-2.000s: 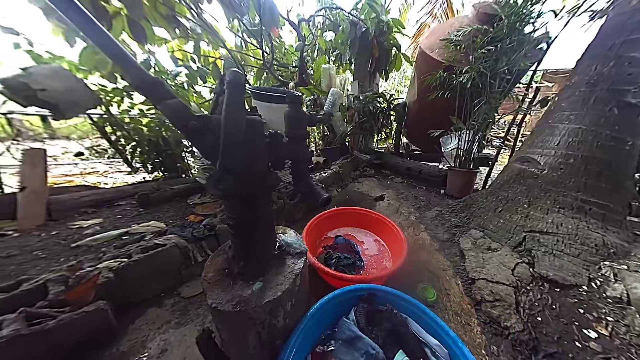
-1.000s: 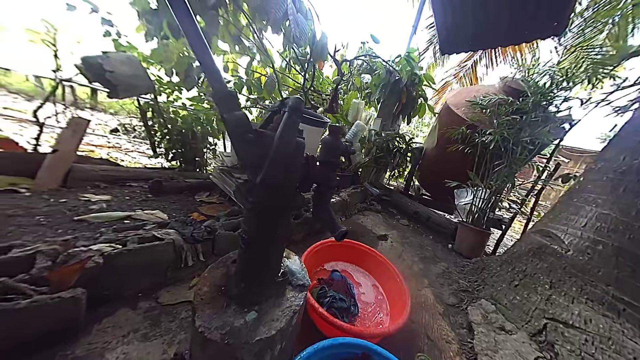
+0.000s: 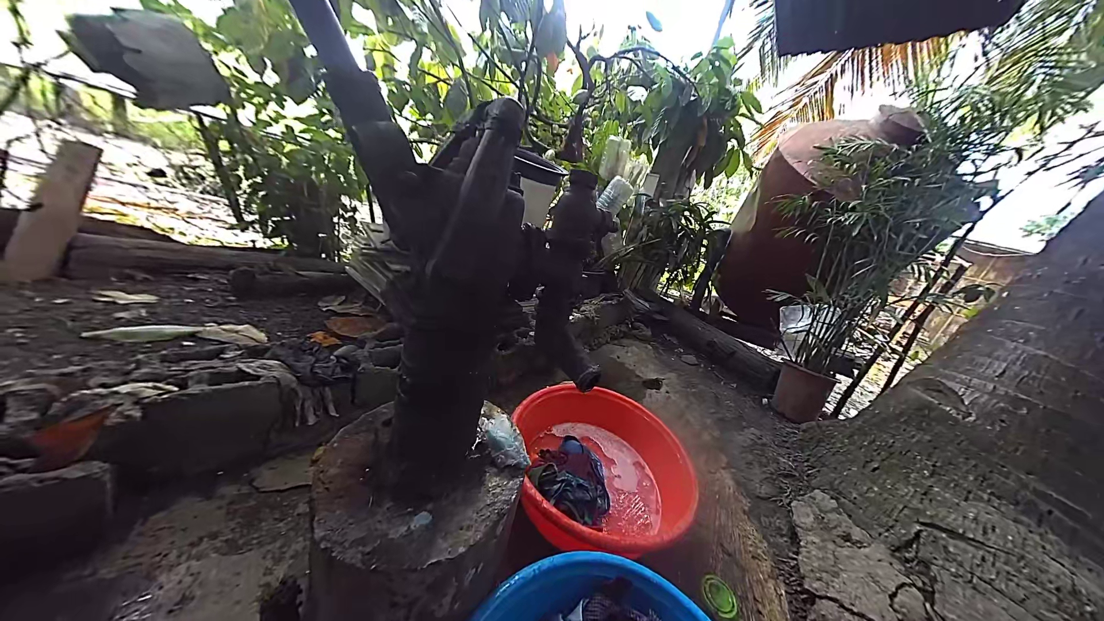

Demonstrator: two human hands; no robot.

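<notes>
Neither my left hand nor my right hand shows in the head view. A dark metal hand water pump (image 3: 457, 259) stands on a round concrete base (image 3: 388, 526), its long handle rising to the upper left. Its spout (image 3: 569, 345) points down over the rim of a red plastic basin (image 3: 681, 483). Dark wet cloth (image 3: 573, 483) lies in sudsy water in that basin. Nearer, a blue plastic basin (image 3: 552, 573) holds more cloth and is cut off by the bottom edge. A crumpled clear plastic bag (image 3: 504, 438) lies on the concrete base beside the pump.
A thick tree trunk (image 3: 1018, 397) fills the right side. Behind it are a potted plant (image 3: 802, 392) and a large reddish-brown jar (image 3: 768, 233). Concrete blocks (image 3: 190, 423) edge the soil at left, with logs (image 3: 181, 256) farther back. A dark roof edge (image 3: 888, 21) hangs at top right.
The view has shifted. The cloth in the red basin lies in much the same place, and no hand appears in any frame.
</notes>
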